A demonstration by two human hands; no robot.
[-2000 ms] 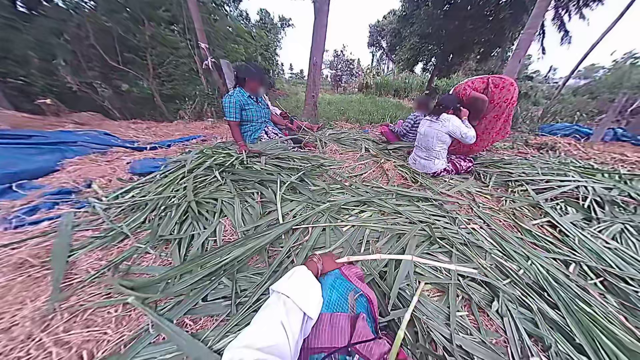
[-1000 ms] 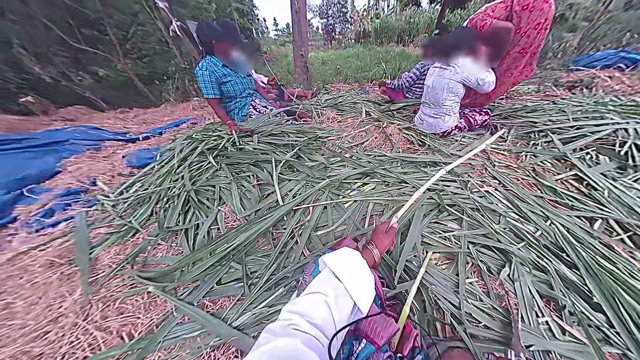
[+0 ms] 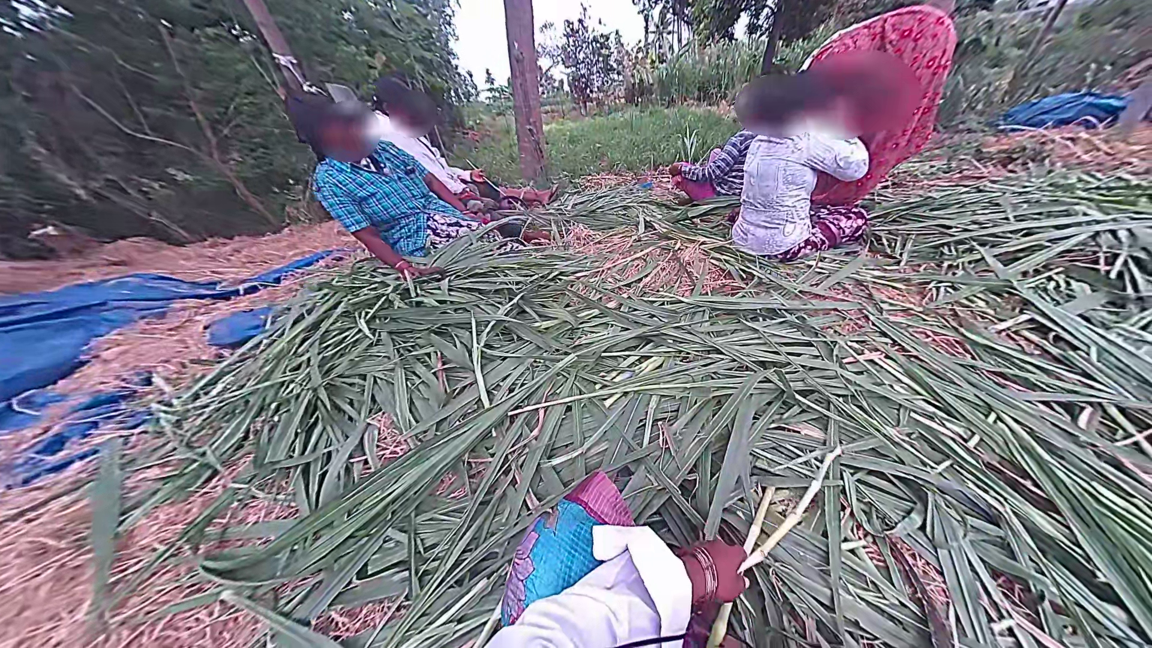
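Low in the head view, my left hand (image 3: 720,571), with bangles at the wrist and a white sleeve, is closed round the lower end of a pale stalk (image 3: 796,516). The stalk points up and right over a spread of long green leaves (image 3: 621,360). A second greenish stalk (image 3: 760,520) runs beside and partly behind this hand; whether the fingers touch it is unclear. Blue and pink patterned cloth (image 3: 560,547) lies beside the sleeve. My right hand is not visible.
Two people sit at the left, one in a blue checked shirt (image 3: 396,198). More people are at the right, one in a pale top (image 3: 783,193), near red patterned cloth (image 3: 909,99). Blue tarpaulin (image 3: 54,328) lies on dry straw (image 3: 54,558). A tree trunk (image 3: 524,90) stands behind.
My left hand has moved right and down, with the pale stalk still in it. The stalk pointed right at first, then up and right. The view has shifted somewhat.
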